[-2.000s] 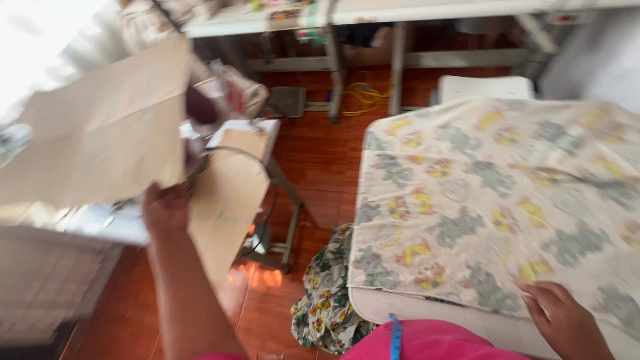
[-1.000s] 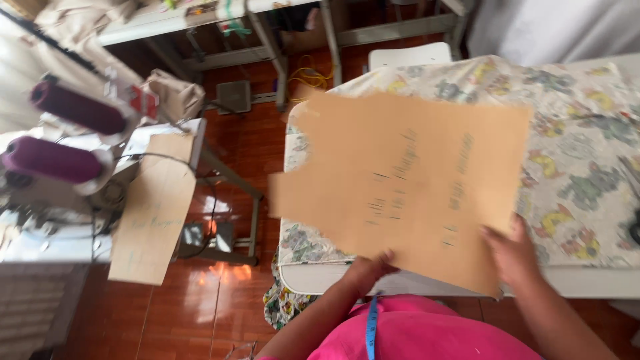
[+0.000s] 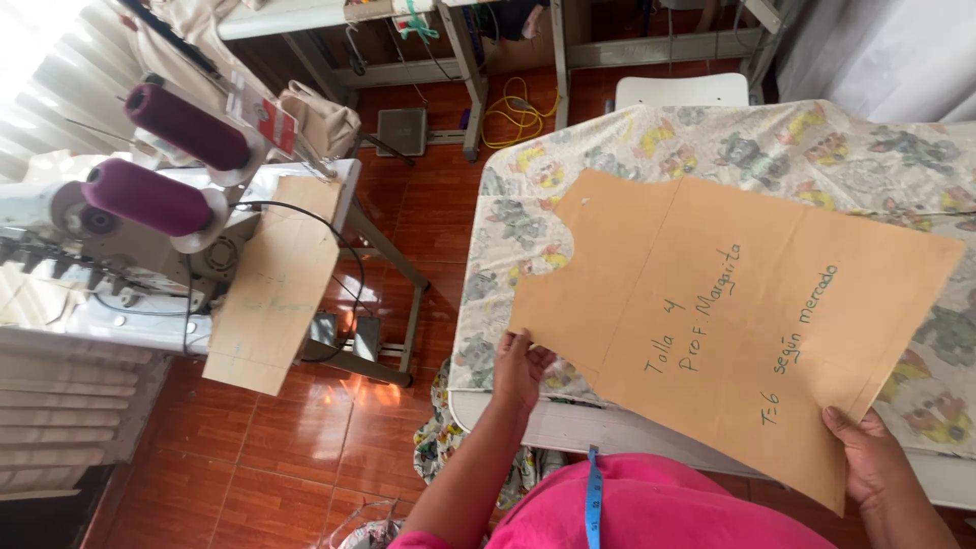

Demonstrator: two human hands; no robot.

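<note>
A brown paper sewing pattern piece point(image 3: 717, 305) with a curved neckline cutout and handwriting lies over or just above printed fabric point(image 3: 762, 152) spread on a white table. My left hand point(image 3: 522, 370) pinches the pattern's near left corner between thumb and fingers. At the near right edge, my right hand point(image 3: 862, 450) grips the same pattern, thumb on top. A blue tape measure point(image 3: 594, 496) hangs over my pink top. Whether the paper touches the fabric throughout, I cannot tell.
Left stands a sewing machine with purple thread cones point(image 3: 152, 198) and another paper pattern piece point(image 3: 271, 290) on its table. A white chair point(image 3: 682, 89) is behind the fabric. Yellow cord point(image 3: 522, 114) lies on the tiled floor, and patterned cloth hangs below the table's left corner.
The held pattern has moved from the left side to over the fabric, where it now shows its written face. My right hand has come off the fabric and onto the paper.
</note>
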